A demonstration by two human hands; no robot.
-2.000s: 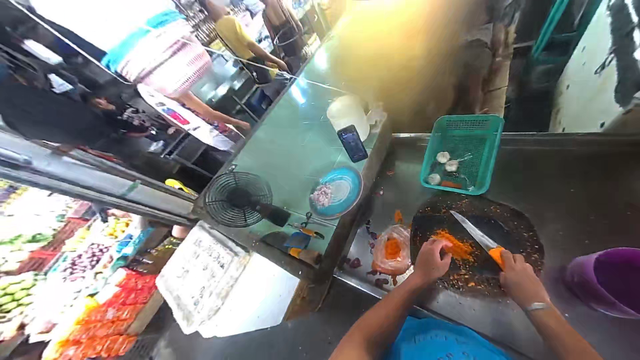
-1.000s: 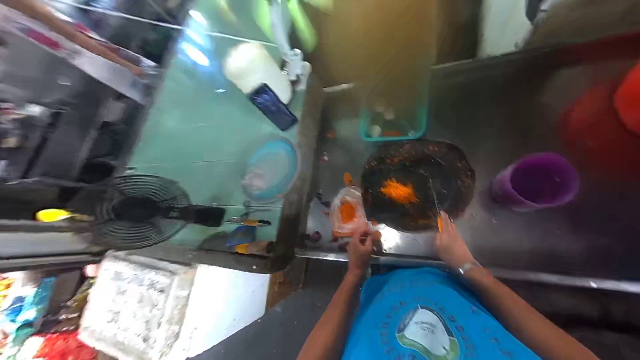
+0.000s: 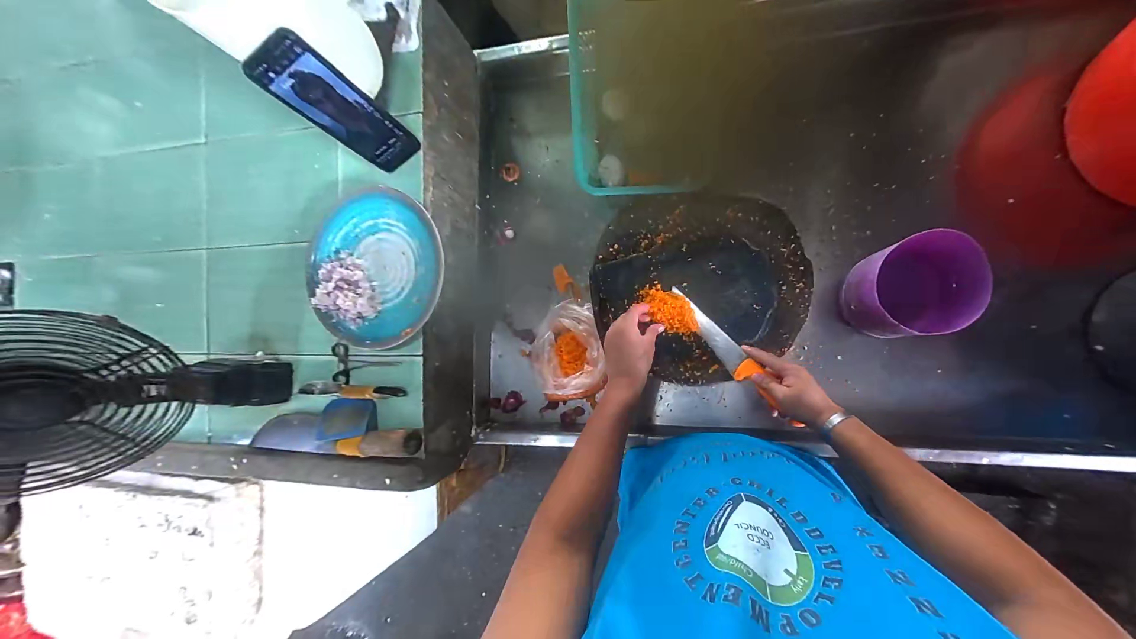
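My right hand (image 3: 785,388) grips the orange handle of a kitchen knife (image 3: 717,342), whose blade lies against a pile of finely chopped carrot (image 3: 670,311) on a round dark chopping board (image 3: 772,257). At the left side of that pile are the fingertips of my left hand (image 3: 632,346), bent and touching the carrot bits; whether they pinch any is unclear. Just left of this hand, a clear plastic bag (image 3: 557,342) stands open with chopped carrot inside. An orange carrot piece (image 3: 563,280) lies behind the bag.
A purple plastic tumbler (image 3: 919,284) is to the right, a green basket (image 3: 581,115) behind the board. Left, on green tiles, are a blue plate (image 3: 413,266) with chopped onion, a phone (image 3: 333,102), scissors (image 3: 342,362) and a black fan (image 3: 98,390). Onion pieces (image 3: 512,402) lie near the metal edge.
My left hand has moved from beside the plastic bag to the chopped carrot. The knife blade now lies against the pile, where it was to its right before. The view has shifted closer over the board.
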